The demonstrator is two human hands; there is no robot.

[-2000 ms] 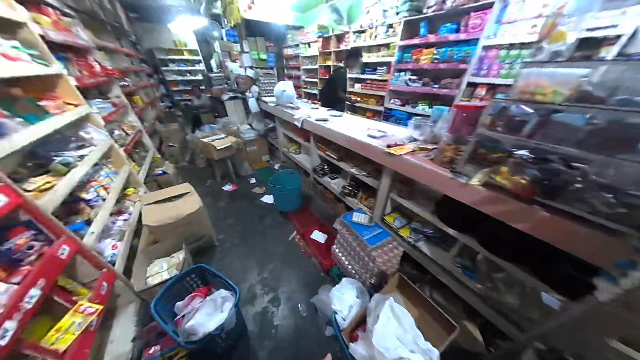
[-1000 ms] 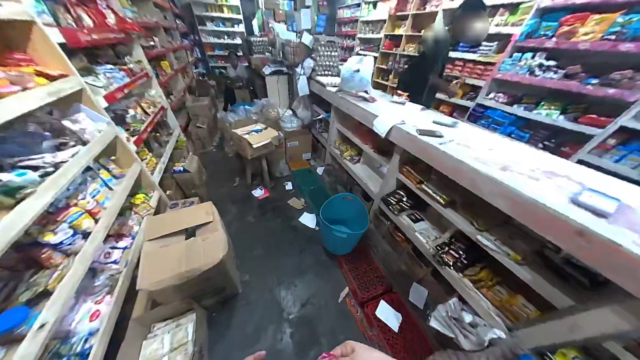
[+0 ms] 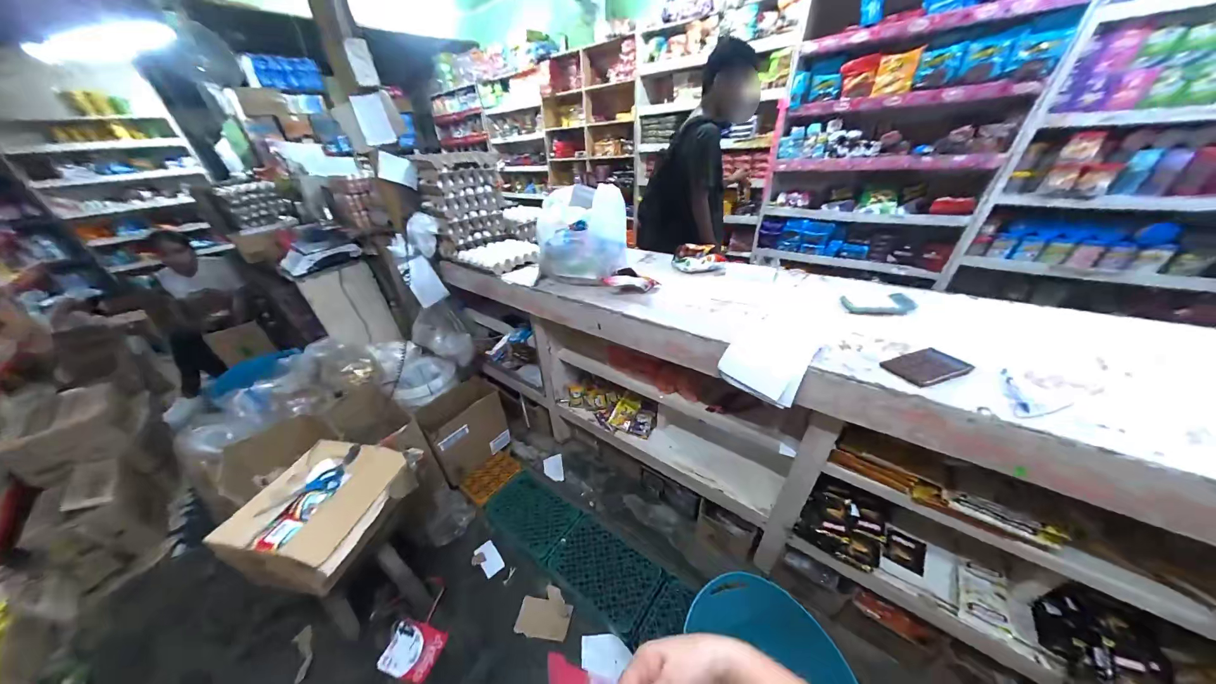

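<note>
At the bottom edge, my right hand [image 3: 708,659] shows only in part, in front of a blue plastic tub [image 3: 765,622] on the floor. A pink piece [image 3: 567,669] and a white paper scrap [image 3: 604,655] appear just left of its fingers; whether the hand holds the pink piece cannot be told. My left hand is out of view. The long white counter [image 3: 988,328] bears a dark flat wallet-like item [image 3: 926,367], a white paper sheet [image 3: 771,369], a filled plastic bag [image 3: 581,233] and egg trays [image 3: 463,204].
Behind the counter stands a person in black [image 3: 686,180]; another person [image 3: 195,285] is at the far left. An open cardboard box [image 3: 313,513] rests on a stool. Green plastic crates [image 3: 608,565] and cardboard scraps [image 3: 543,615] lie on the floor. Packaged goods fill shelves [image 3: 883,157].
My view has moved forward along the aisle and swung toward the counter. The blue tub, ahead on the floor before, is now at the bottom edge by my right hand.
</note>
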